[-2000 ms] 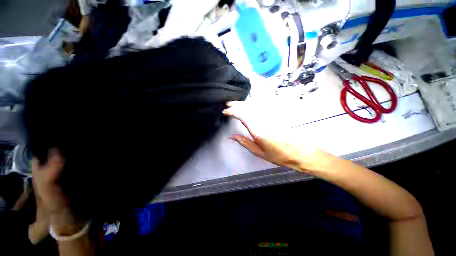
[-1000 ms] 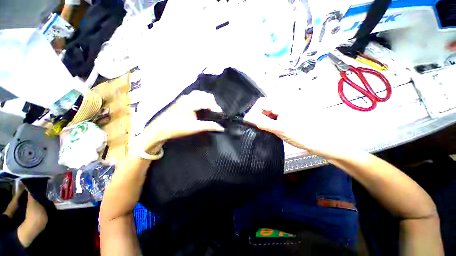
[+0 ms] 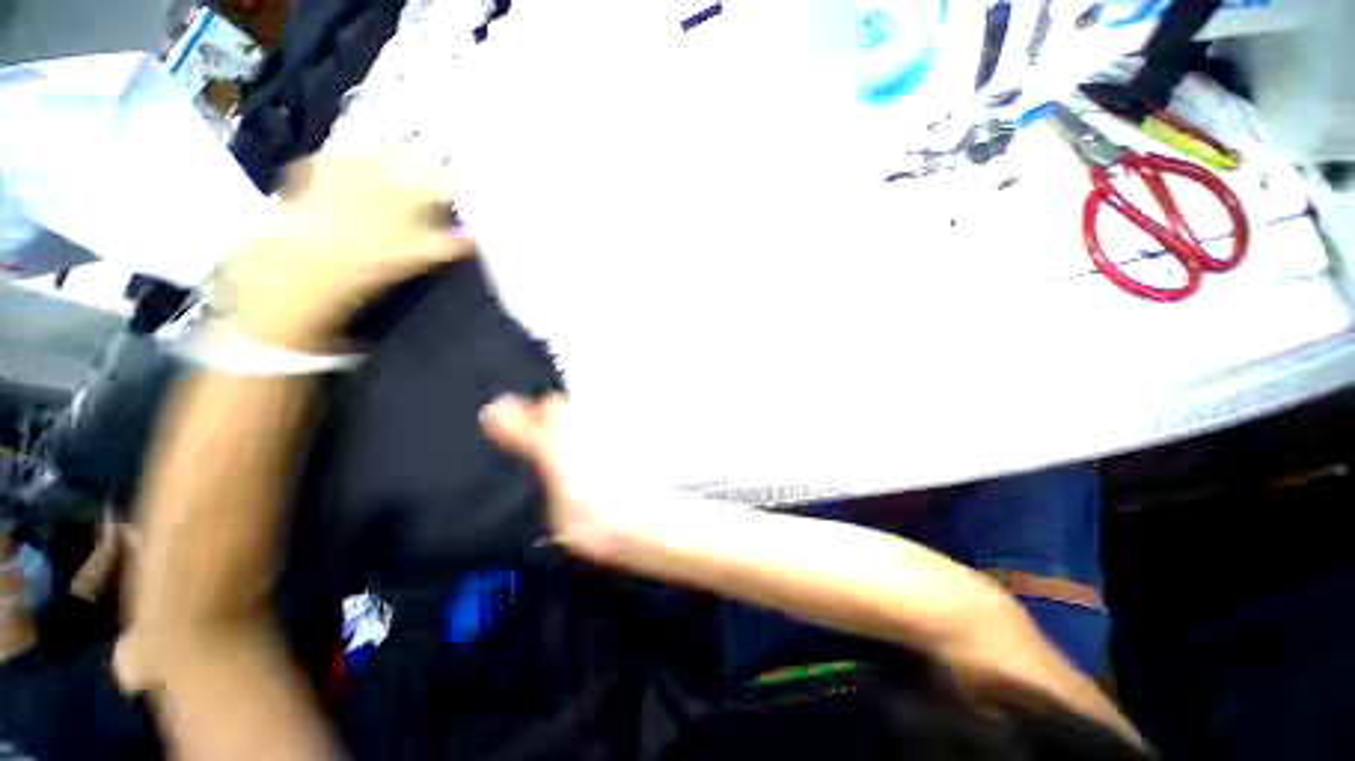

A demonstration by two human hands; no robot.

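Note:
The black garment piece (image 3: 446, 431) hangs at the left, over the table's front edge, between my two hands. My left hand (image 3: 335, 245) is blurred at the cloth's upper left; its fingers bend over the cloth's top edge and grip it. A white band is round the wrist. My right hand (image 3: 557, 461) is at the cloth's right edge, thumb and fingertips against it; whether it pinches the cloth is unclear. The sewing machine's needle area (image 3: 981, 141) is at the upper right, overexposed, away from the cloth.
Red-handled shears (image 3: 1167, 226) lie right of the needle area, with a yellow tool (image 3: 1193, 141) behind them. Whitish plastic bags (image 3: 127, 164) and dark cloth (image 3: 320, 75) are at the upper left. Part of another person (image 3: 97, 572) shows at the far left. The table's front edge (image 3: 1189, 402) curves across.
Both hands have moved left with the black cloth from the middle of the front edge. My left hand has gone up and left, spreading away from my right. The view has shifted.

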